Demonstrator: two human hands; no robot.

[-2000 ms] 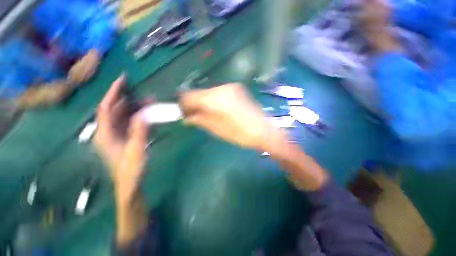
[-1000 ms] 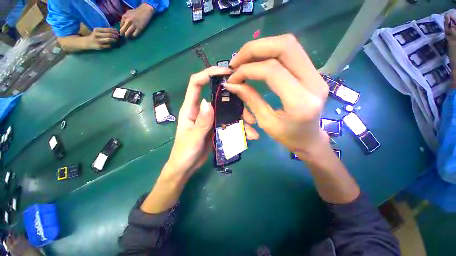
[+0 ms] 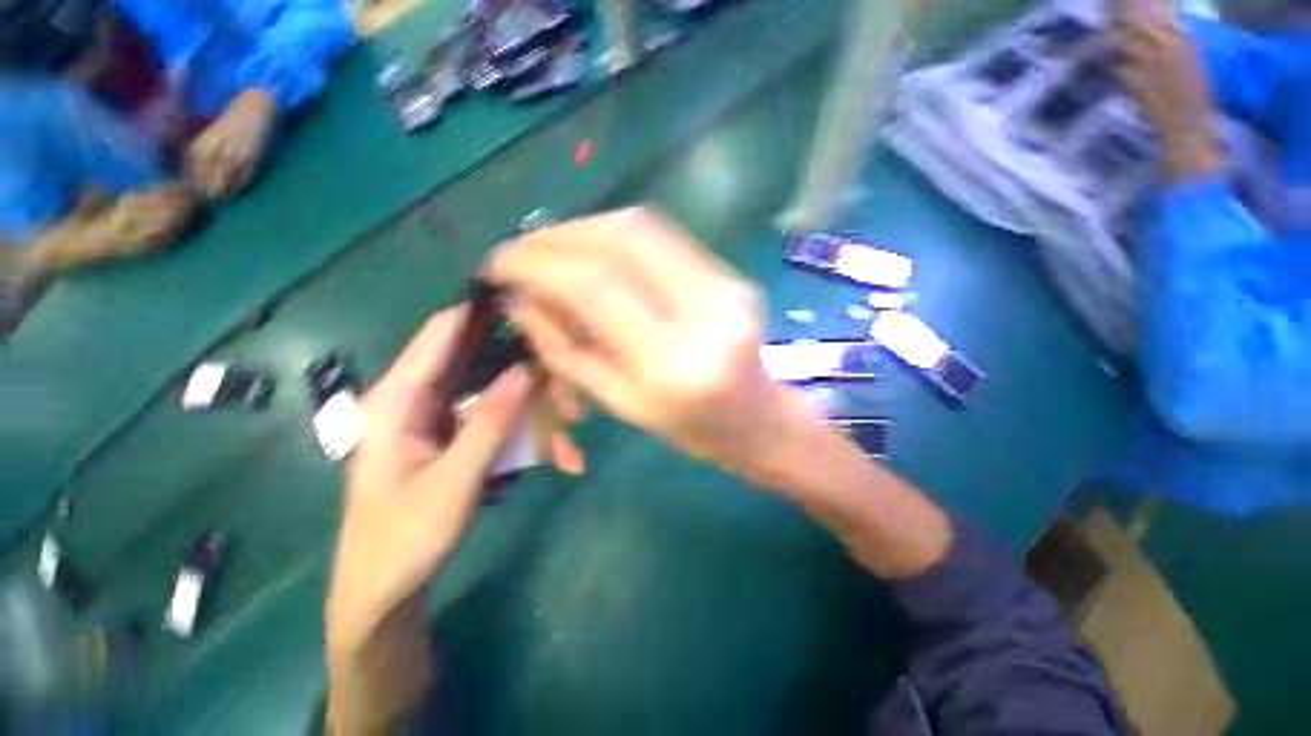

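My left hand holds a black part-assembled phone unit, its thumb across the front. A pale rectangle shows at the unit's lower end, partly behind the thumb. My right hand is at the upper end of the unit, its fingertips closed together on or against it. The frame is blurred, and I cannot tell whether the fingertips pinch a small part. Much of the unit is hidden by both hands.
Several phone units lie to the right of my hands, others to the left. A stacked parts tray is at the upper right near a person's blue sleeve. Another person's hands are at the upper left. A carton is at the lower right.
The camera view has shifted and blurred since one second ago. My hands and the phone unit appear further left, and my left thumb now lies across the unit.
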